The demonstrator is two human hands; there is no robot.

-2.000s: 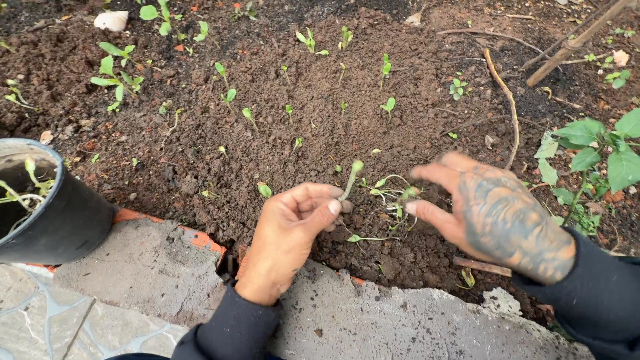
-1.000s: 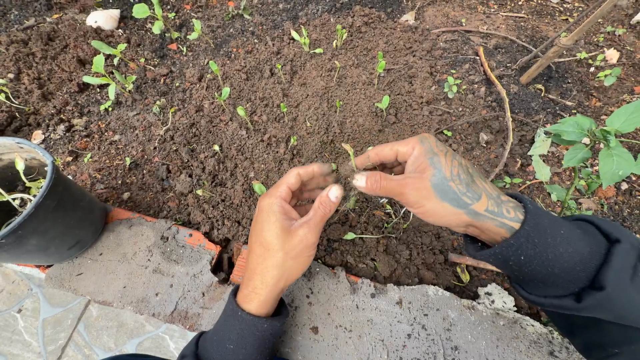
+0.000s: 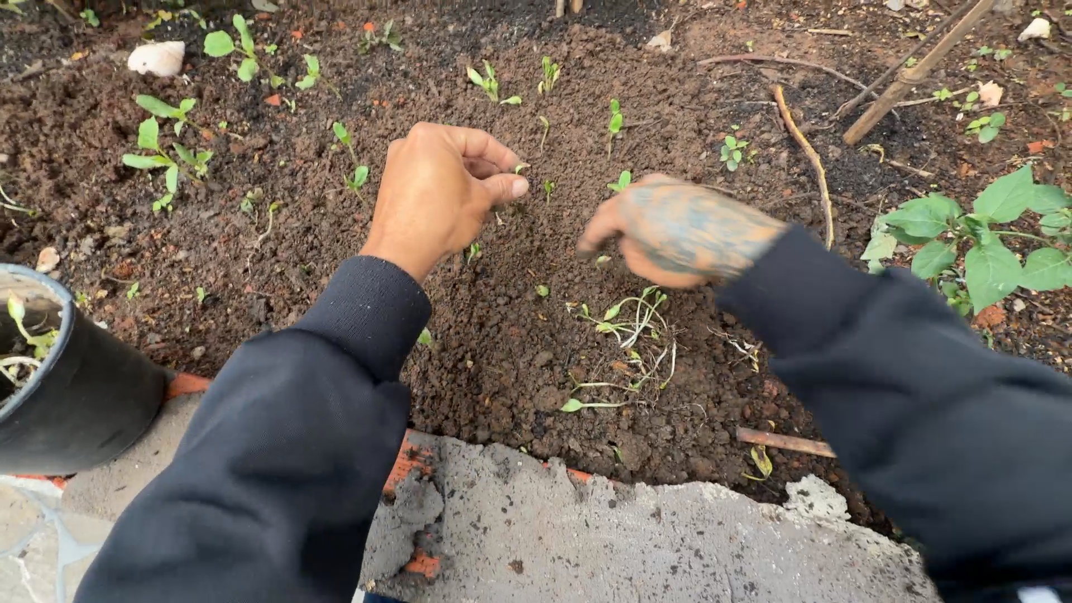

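Over the brown garden soil, my left hand pinches a small seedling between thumb and forefinger; most of its stem is hidden. To its right, my tattooed right hand hovers low above the soil, slightly blurred, fingers pointing left and down, with nothing seen in it. Below the right hand lies a loose pile of uprooted seedlings with pale roots. One more loose seedling lies just under the pile. Small seedlings stand in the soil beyond both hands.
A black plastic pot with seedlings inside stands at the left on the bed's edge. A rough concrete and brick border runs along the near side. Sticks lie at the upper right, near a larger leafy plant. A whitish stone sits upper left.
Both hands have moved farther out over the bed, away from the loose pile. A second ago they were close together above it; now they are apart, and the pile shows more fully.
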